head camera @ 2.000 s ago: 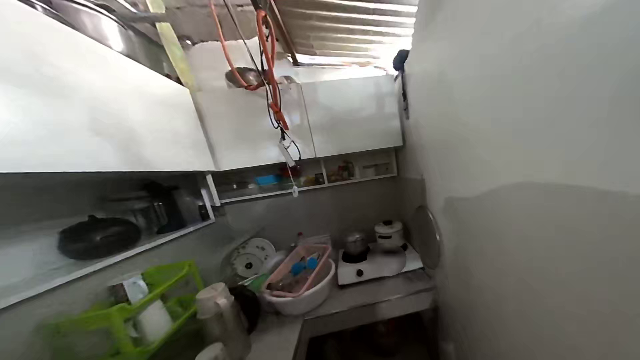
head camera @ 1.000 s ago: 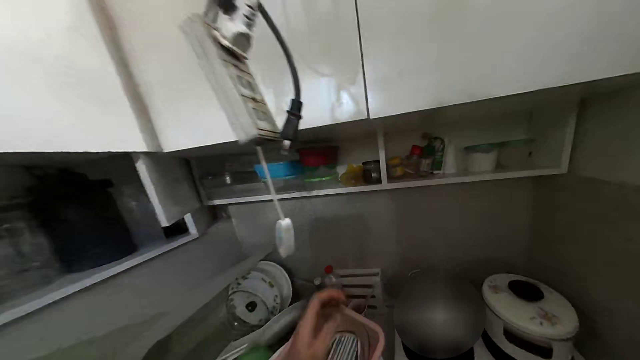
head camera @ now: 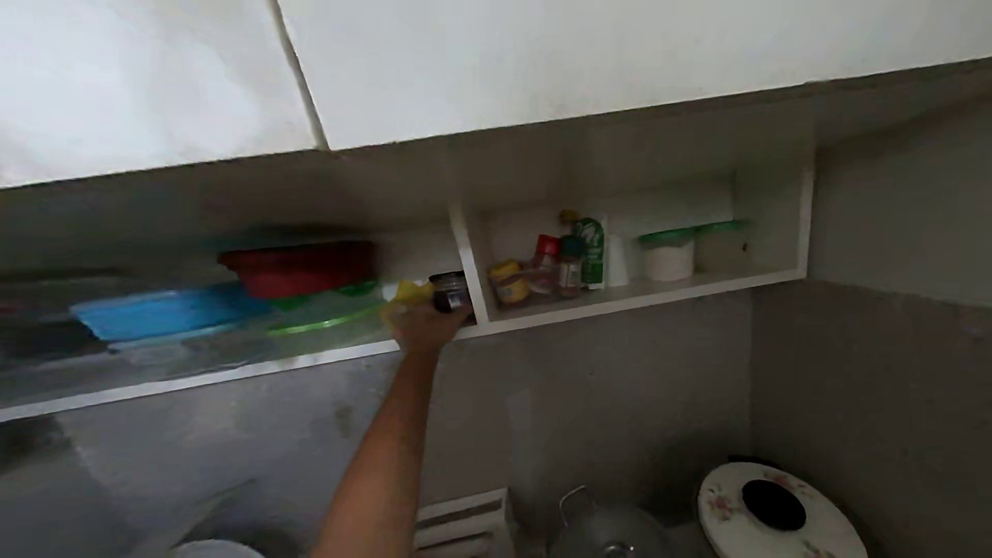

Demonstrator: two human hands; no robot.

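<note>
My left hand (head camera: pixel 426 325) reaches up to the open shelf, its arm rising from the bottom of the view. It is at a small dark jar (head camera: pixel 449 291) just left of the shelf's upright divider. A yellow object (head camera: pixel 412 292), blurred, lies against the fingers on the left. Whether the fingers have closed on the jar is unclear, as the hand hides part of both things. My right hand is out of view.
The shelf (head camera: pixel 620 297) also holds a red basin (head camera: pixel 306 270), a blue basin (head camera: pixel 167 311), small bottles and green-lidded containers (head camera: pixel 669 256). White cabinet doors (head camera: pixel 542 62) hang above. Below are a floral-lidded cooker (head camera: pixel 775 508) and a pot's glass lid (head camera: pixel 612 535).
The hand, low by the pink basket a second ago, is now up at the shelf beside the dark jar. The view has moved much closer to the shelf.
</note>
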